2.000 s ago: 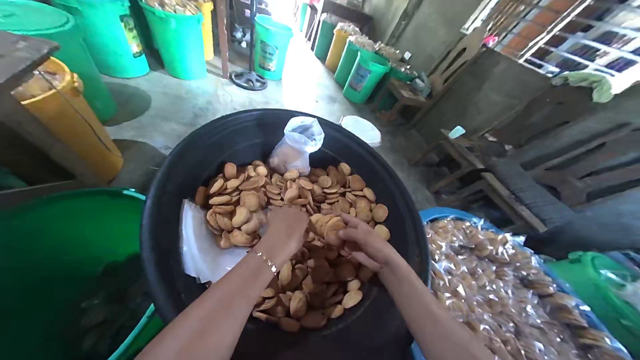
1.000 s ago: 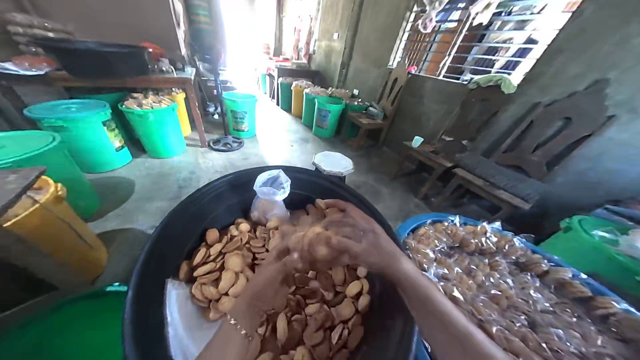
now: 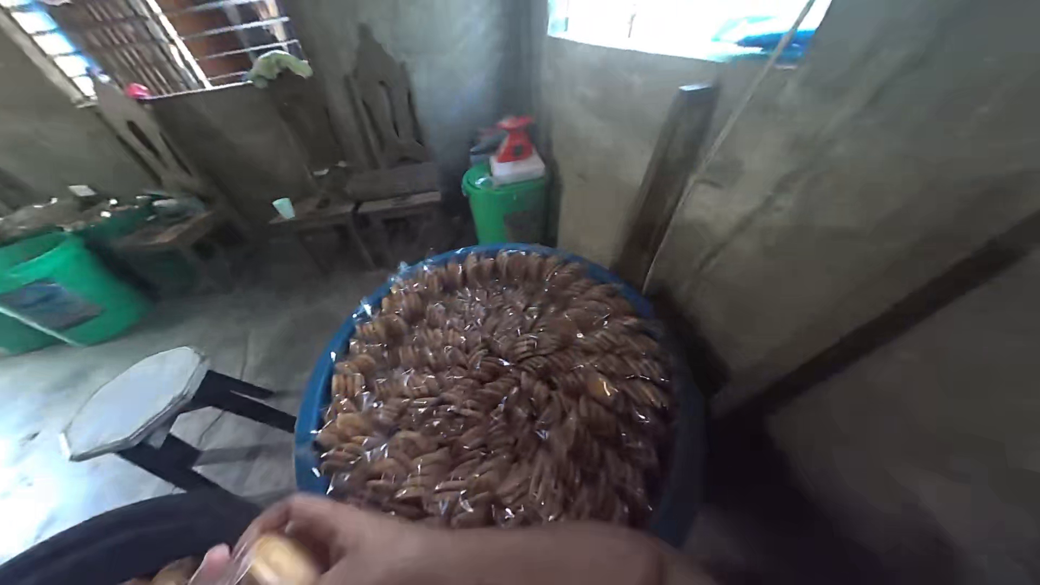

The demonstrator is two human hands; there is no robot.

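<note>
My right hand (image 3: 333, 536) reaches in from the bottom edge, its fingers closed around round tan biscuits (image 3: 280, 561) with clear plastic film at their side. A pink fingertip (image 3: 214, 562) beside them may belong to my left hand; the rest of that hand is out of sight. Below, at the lower left, shows the rim of the black tub (image 3: 146, 524), with a few loose biscuits (image 3: 175, 571) inside. Beyond my right forearm stands a blue-rimmed tub (image 3: 313, 406) heaped with clear plastic packs of stacked biscuits (image 3: 504, 382), laid in rings.
A white-topped stool (image 3: 138, 402) with dark legs stands left of the blue-rimmed tub. Farther back are green buckets (image 3: 73, 288), wooden chairs (image 3: 394, 183) and a lidded green bin (image 3: 508, 207) with a red-topped item. A wooden post (image 3: 670, 179) leans on the wall at right.
The view has swung right, toward the blue-rimmed tub. My hands were among the loose biscuits in the black tub; now my right hand holds biscuits near its rim.
</note>
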